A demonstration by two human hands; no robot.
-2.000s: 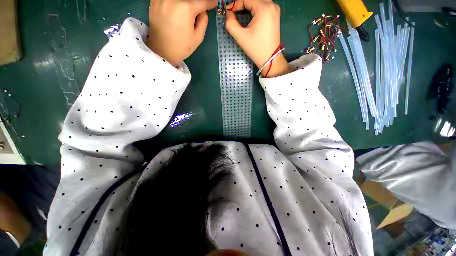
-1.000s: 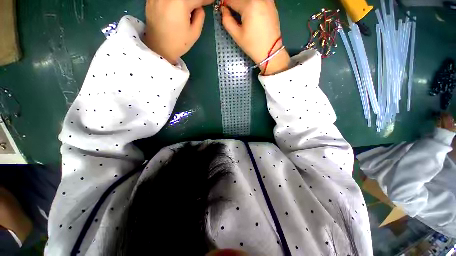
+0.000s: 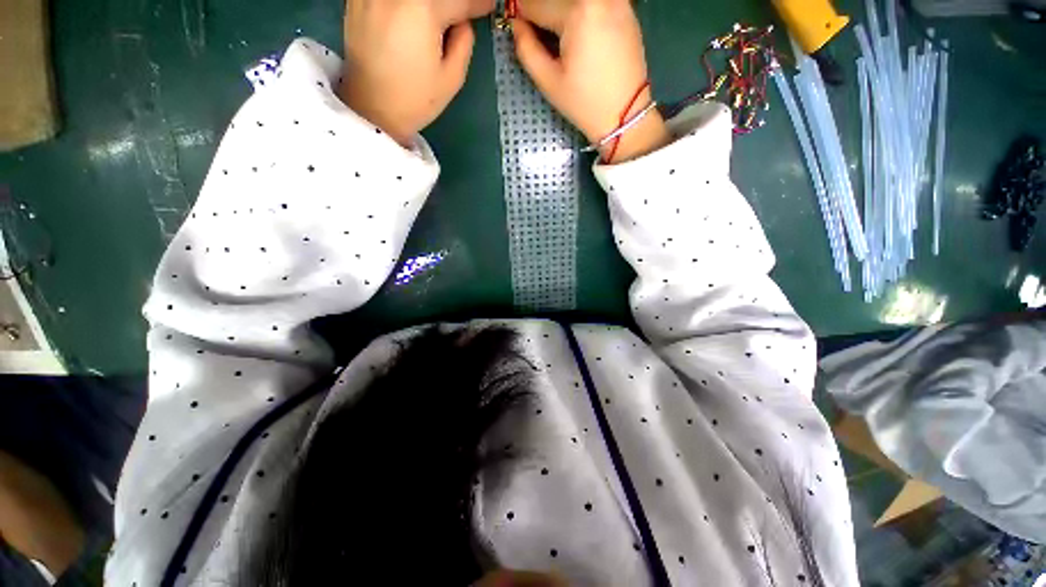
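Observation:
The perforated strip (image 3: 539, 206) lies upright on the green mat in front of me. My left hand (image 3: 407, 63) and my right hand (image 3: 591, 69) meet over its far end at the top edge, which cuts off some fingers. A small gold-coloured wired component (image 3: 502, 20) with a bit of red shows between the fingertips. Both hands are closed around it, though which fingers hold it is partly hidden. A red-and-gold pile of wired components (image 3: 743, 75) lies right of my right hand.
Translucent glue sticks (image 3: 900, 161) fan out at the right, below a yellow glue gun (image 3: 812, 21). A dark clump of small parts (image 3: 1016, 189) lies far right. A brown board (image 3: 25, 75) is upper left. Shiny film (image 3: 418, 268) lies left of the strip. A person's grey sleeve (image 3: 975, 413) shows lower right.
Since the first frame my right hand has shifted slightly up and its fingers are closer to my left hand's. The neighbour's hand, seen at the right a second ago, is out of view.

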